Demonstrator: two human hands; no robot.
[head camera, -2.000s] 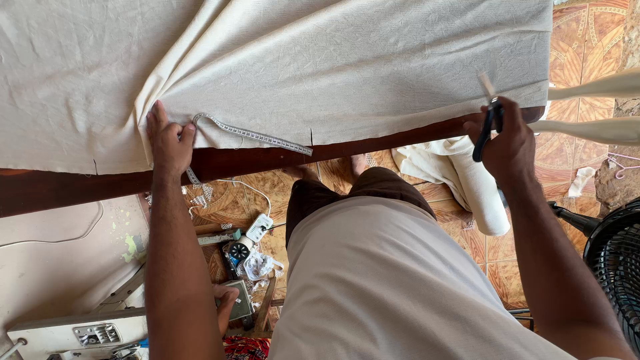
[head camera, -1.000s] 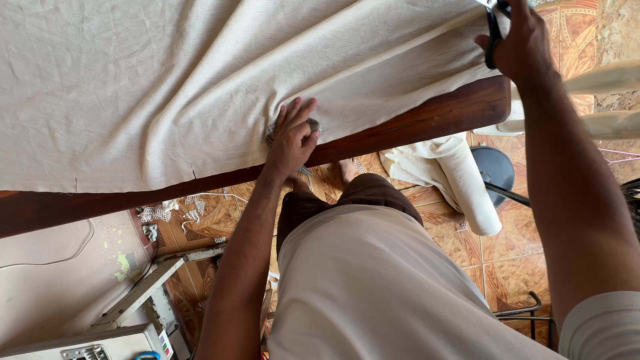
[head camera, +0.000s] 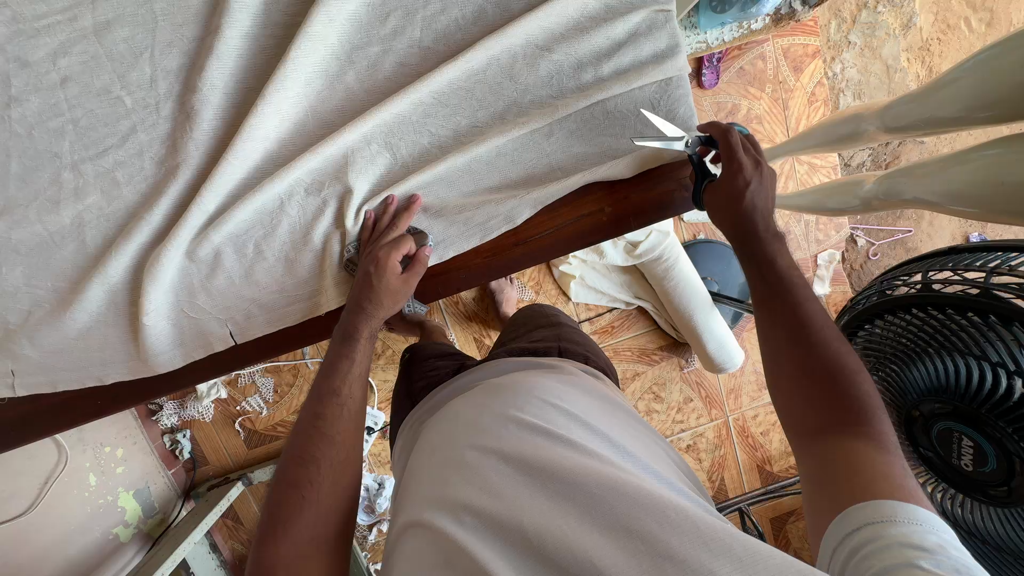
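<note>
Cream woven fabric lies in folds over a dark wooden table, near its front edge. My left hand presses on the fabric close to that edge, with a measuring tape bunched under the palm and fingers; part of the tape hangs below the edge. Two short dark cuts or marks show in the fabric's front edge to the left. My right hand holds black-handled scissors by the handles at the fabric's right end, blades apart and pointing left over the cloth.
A roll of cream cloth leans below the table's right part. A black fan stands at the right, with pale mannequin legs above it. Fabric scraps, a cable and a power strip lie on the tiled floor.
My left hand has moved right along the table edge with the tape, which earlier lay stretched out on the fabric. The cloth has bunched into more folds. The scissor blades now stand apart.
</note>
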